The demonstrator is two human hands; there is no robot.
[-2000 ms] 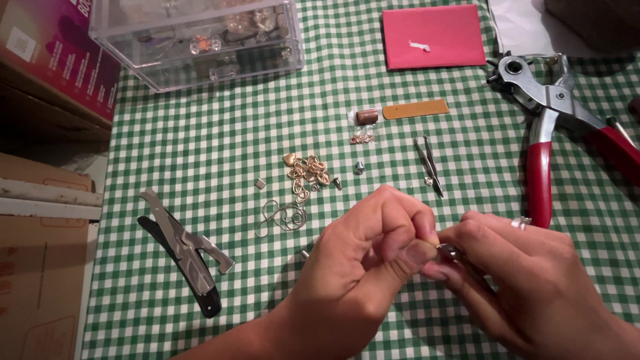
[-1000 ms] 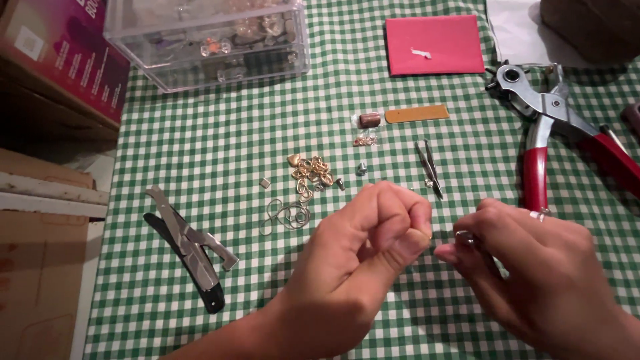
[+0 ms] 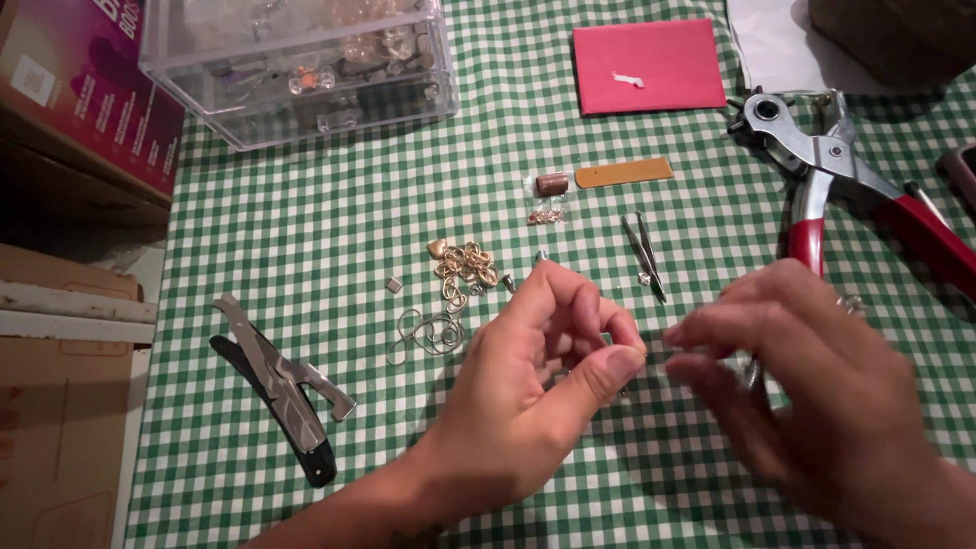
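My left hand (image 3: 549,381) is in the lower middle, thumb and forefinger pinched on a tiny gold-coloured piece, too small to name. To its right, my right hand (image 3: 808,396) is curled round a metal item (image 3: 752,377), partly hidden in the palm; its thumb and forefinger are slightly apart. Beyond my left hand lie a gold-coloured chain (image 3: 465,267) with a heart charm (image 3: 437,248), a thin silver-coloured chain (image 3: 435,333) and a small metal stud (image 3: 508,283). Tweezers (image 3: 646,255) lie on the cloth above the gap between my hands.
A revolving leather hole punch (image 3: 836,152) lies at right. A folding multi-tool (image 3: 282,389) lies at left. Behind stand a clear drawer box (image 3: 305,122) and a red card (image 3: 648,69). Small plastic bags (image 3: 547,216) and a tan strip (image 3: 624,173) rest on the checked tablecloth (image 3: 366,198).
My hands touched at the fingertips two seconds ago and are now apart. The fingers of my left hand have loosened, while its thumb and forefinger stay pinched.
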